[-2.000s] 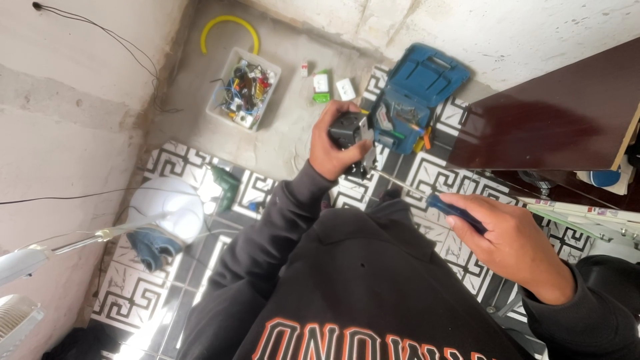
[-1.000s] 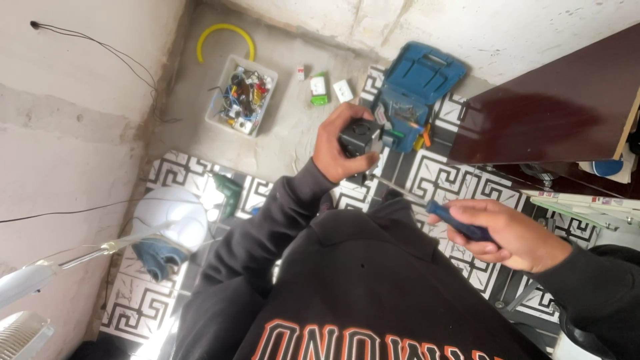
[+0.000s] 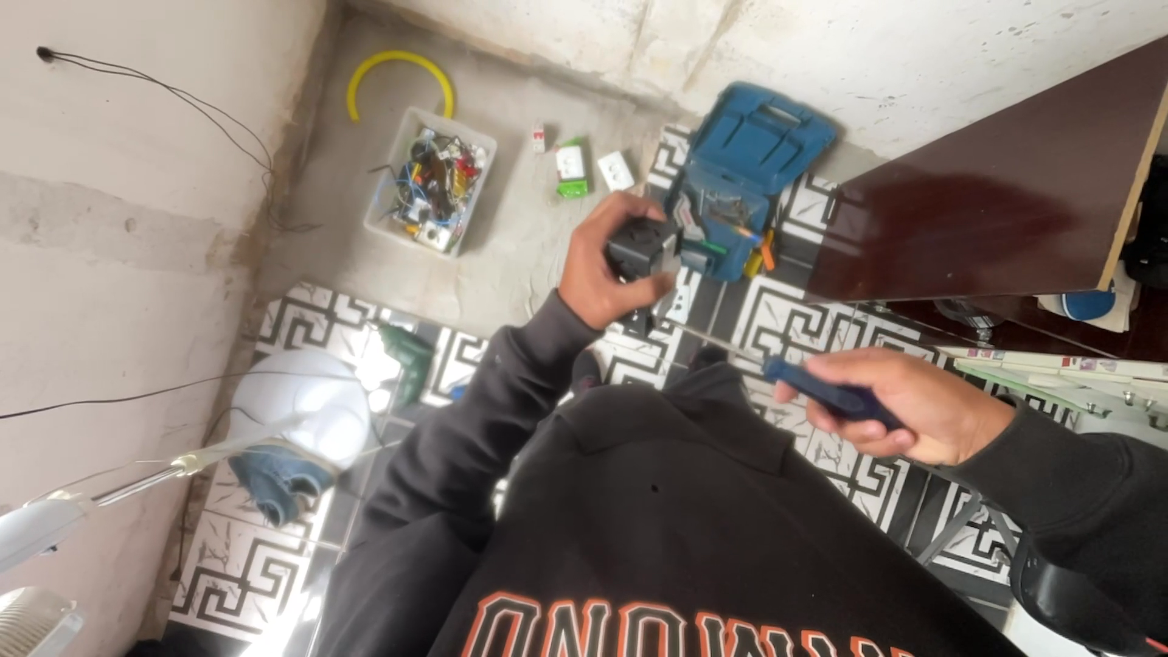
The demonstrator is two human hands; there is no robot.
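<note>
Near the middle of the view, my left hand (image 3: 598, 269) is closed around a small black box-shaped device (image 3: 641, 248), with the thumb below and the fingers above. Its exact kind is not clear. My right hand (image 3: 899, 406) grips the dark blue handle of a screwdriver (image 3: 821, 388). The thin metal shaft points up and left, and its tip is close below the black device; whether they touch cannot be told. Beyond the left hand lies an open blue plastic tool case (image 3: 766, 137) with assorted tools in it.
A clear plastic bin (image 3: 383, 196) full of wires and electrical parts stands near a yellow flexible tube (image 3: 400, 57). White outlets (image 3: 616, 171) lie on the concrete. A green power drill (image 3: 408, 365) is on the tiles, left. At right juts a dark wooden panel (image 3: 985, 192).
The black device has turned in my left hand since the earliest frame. My right hand still holds the screwdriver, its handle now tilted a little differently.
</note>
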